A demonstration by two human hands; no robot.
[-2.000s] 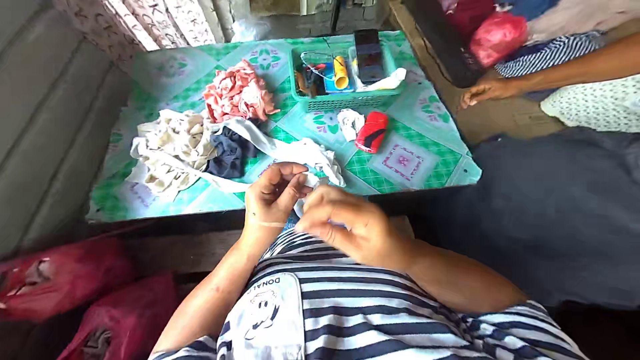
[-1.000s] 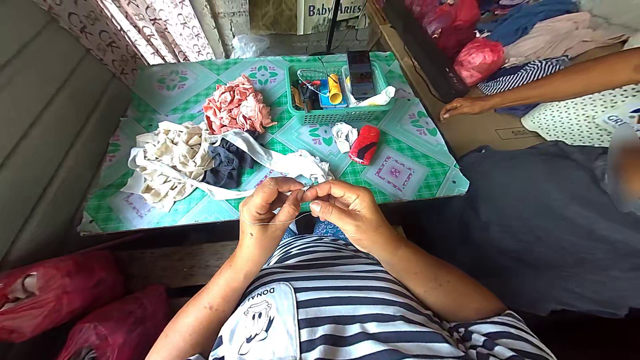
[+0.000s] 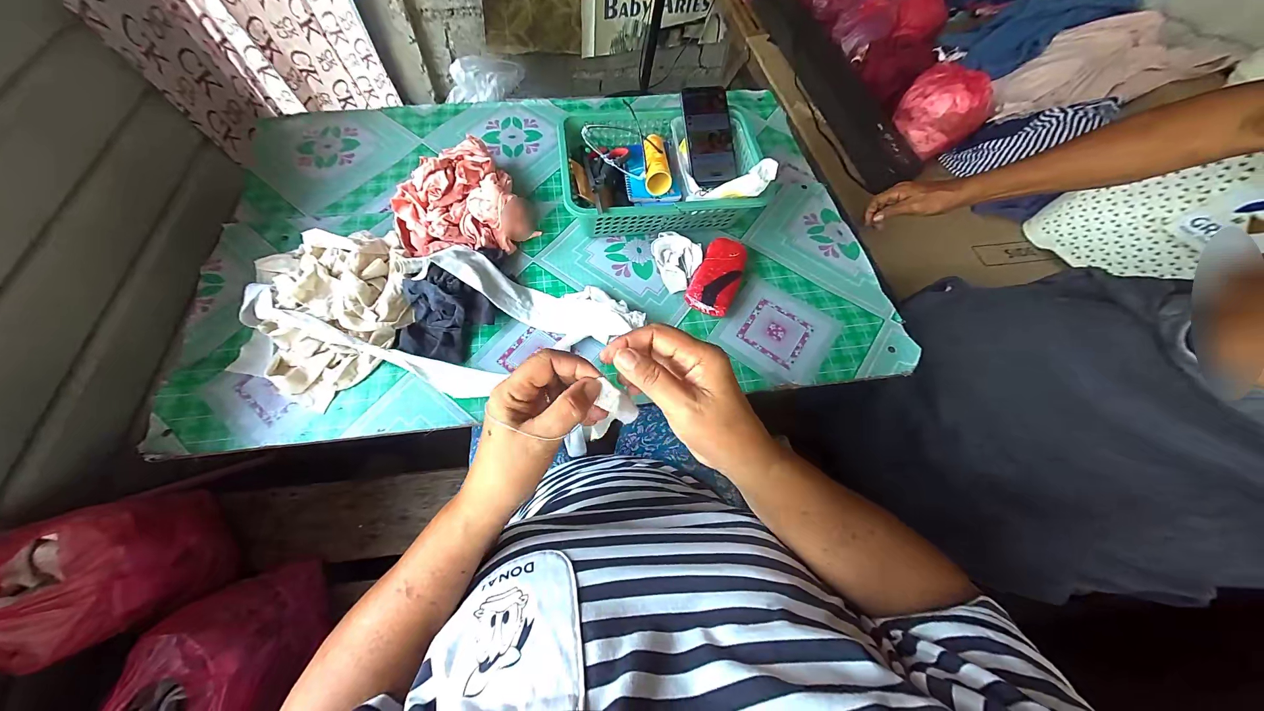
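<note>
My left hand point(image 3: 541, 405) pinches the end of a white cloth strip point(image 3: 614, 399) between thumb and fingers, and a thin thread loops across its wrist. Just right of it is my right hand point(image 3: 681, 390), thumb near the index finger; whether it pinches a needle or thread is too small to tell. More of the white strip point(image 3: 513, 301) lies on the table beyond my hands, across a cream cloth heap point(image 3: 341, 296) and a dark blue cloth point(image 3: 436, 316). Behind these sits a pink cloth heap point(image 3: 459, 202). A red item point(image 3: 717, 276) lies beside a small white cloth point(image 3: 676, 261).
A green plastic basket point(image 3: 632, 219) holds a phone point(image 3: 708, 138), a yellow spool point(image 3: 657, 166) and small tools on the table point(image 3: 780, 336). Another person's arm point(image 3: 1086, 153) reaches in from the right. Red plastic bags point(image 3: 109, 573) stand at lower left. Dark grey fabric point(image 3: 1047, 434) lies at right.
My hands, close together at the fingertips one second ago, are now slightly apart. The white cloth end shows more plainly in my left fingers.
</note>
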